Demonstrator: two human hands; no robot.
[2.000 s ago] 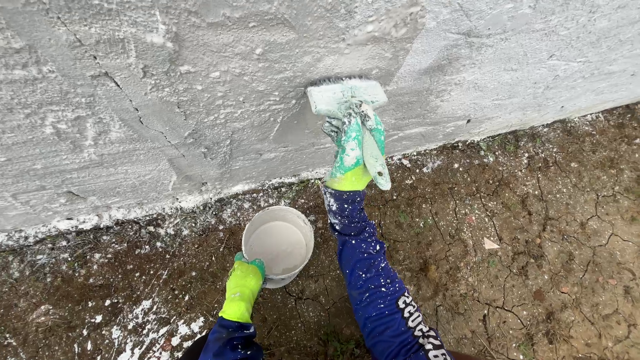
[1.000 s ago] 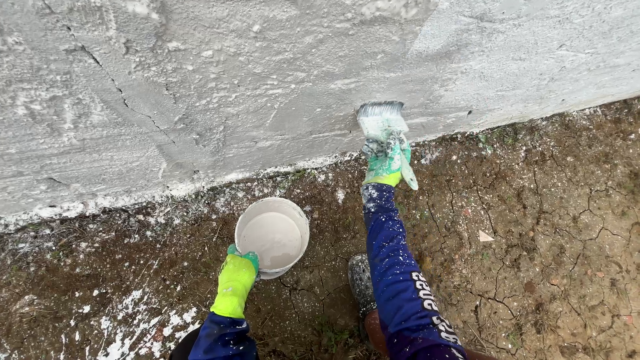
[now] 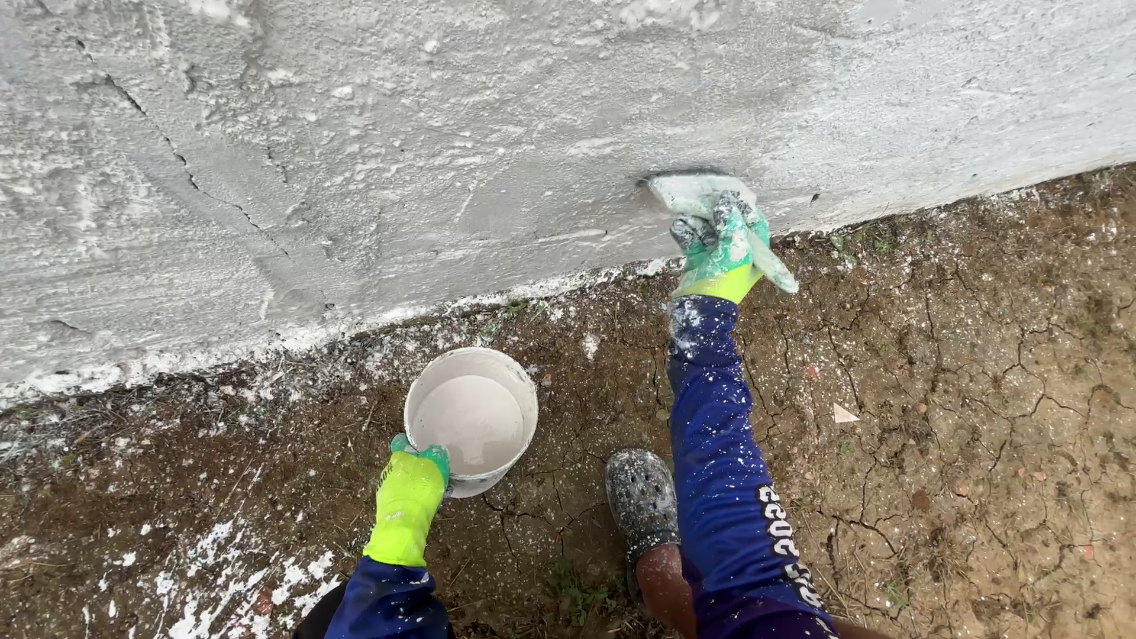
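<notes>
My right hand (image 3: 723,244), in a green and yellow glove smeared with paint, grips a wide paintbrush (image 3: 701,191) whose bristles press on the rough plastered wall (image 3: 497,160) near its foot. The brush's pale handle sticks out to the lower right of the glove. Lower left, my left hand (image 3: 413,497), gloved in the same colours, holds the rim of a white plastic bucket (image 3: 524,390). Whitish paint (image 3: 470,422) lies inside the bucket. The wall looks brighter white at the right and greyer at the left.
Cracked brown soil (image 3: 958,426) runs along the wall's foot, with white paint splashes (image 3: 240,577) at lower left. A speckled clog (image 3: 641,501) on my foot stands between bucket and right sleeve. A crack (image 3: 182,160) crosses the wall's left part. A small pale shard (image 3: 845,414) lies on the soil.
Between the first frame and now, my right hand with the brush has moved to the right along the wall's lower part. The clog, not seen in the first frame, is now in view.
</notes>
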